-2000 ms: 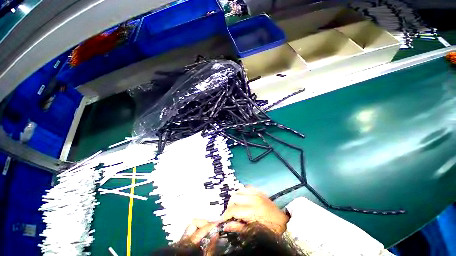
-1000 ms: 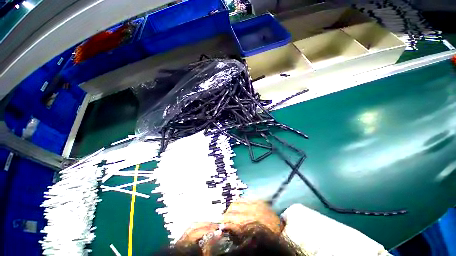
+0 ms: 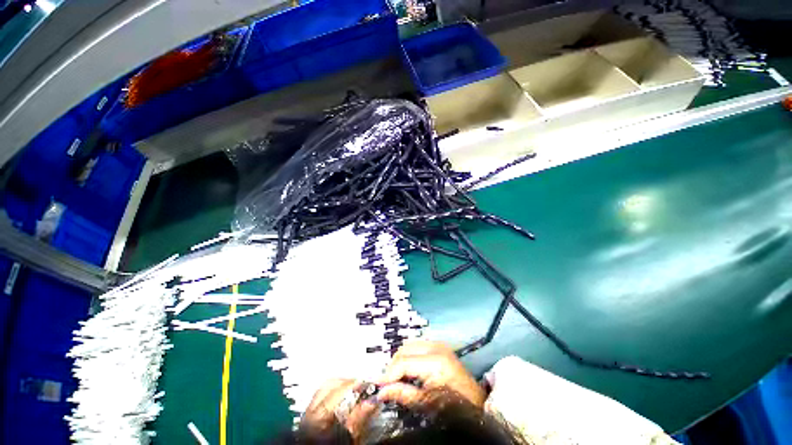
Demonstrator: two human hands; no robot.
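Observation:
My right hand (image 3: 434, 374) is at the bottom centre, fingers curled, with one end of a black tubing strand (image 3: 497, 326) running into it. My left hand (image 3: 334, 407) is beside it, touching or close to it; its fingertips and what it holds are hidden by a dark blurred shape at the bottom edge. White pieces with short black bands (image 3: 321, 313) lie in a row just behind my hands. A tangled black tubing heap (image 3: 391, 178) lies beyond them, partly under a clear plastic bag (image 3: 304, 165).
A pile of white tubes (image 3: 122, 365) lies at left, with a few loose ones across the yellow line (image 3: 227, 374). Behind are a cream divided tray (image 3: 564, 109), a small blue bin (image 3: 453, 61) and large blue bins (image 3: 317, 39). More banded pieces (image 3: 695, 35) lie far right.
The black strand running into my right hand has shifted and bends differently. My hands have moved slightly but remain together at the bottom centre.

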